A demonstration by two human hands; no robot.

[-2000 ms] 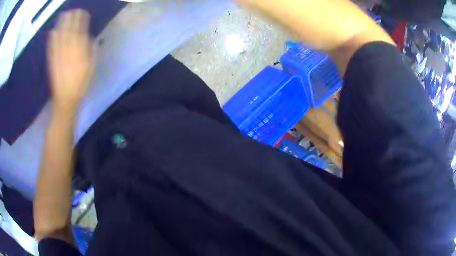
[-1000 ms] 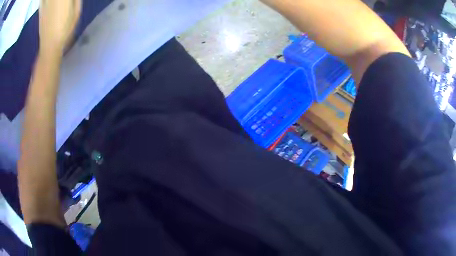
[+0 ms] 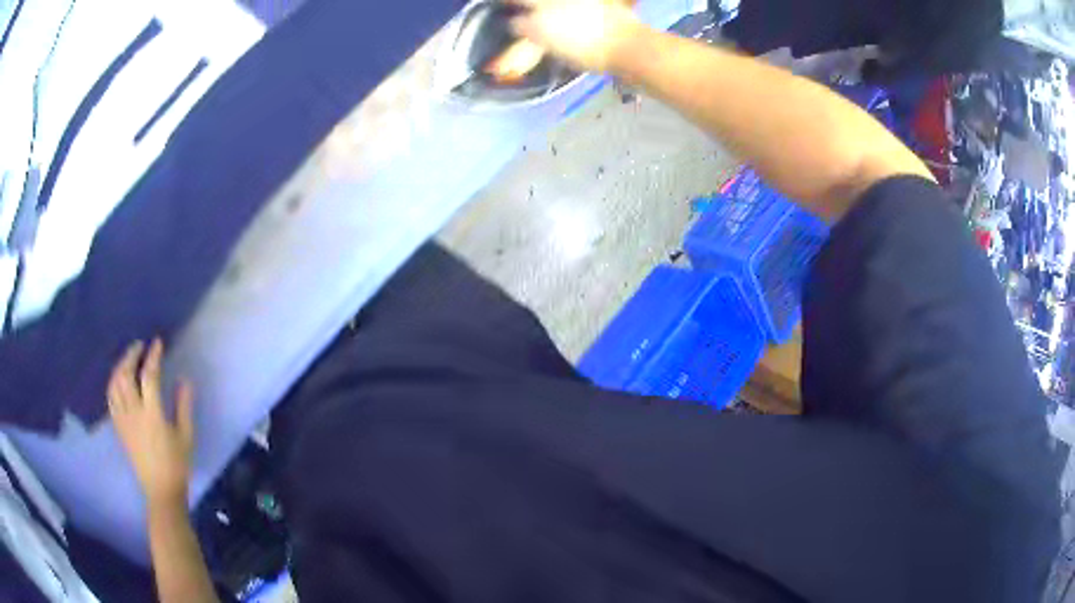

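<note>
A navy and white garment piece (image 3: 224, 165) lies along the upper left of the pale padded table (image 3: 318, 283), with narrow dark strips across its white area. My left hand (image 3: 151, 412) rests at the navy cloth's lower edge with fingers apart, holding nothing. My right hand (image 3: 575, 26) is blurred at the top centre, on the handle of a steam iron (image 3: 472, 53). The iron has a pale rim and dark centre and sits at the table's far end beside the navy cloth. Its underside is hidden.
Blue plastic crates (image 3: 684, 336) stand on the speckled floor (image 3: 566, 224) right of the table. A cardboard-brown surface (image 3: 775, 379) shows below them. Dark cloth (image 3: 872, 30) is at the top right. My dark-clothed lap fills the lower middle.
The view has shifted so the iron and more garment show. My left hand now appears lower, at the cloth's near edge. My right hand, out of the picture before, is now visible on the iron.
</note>
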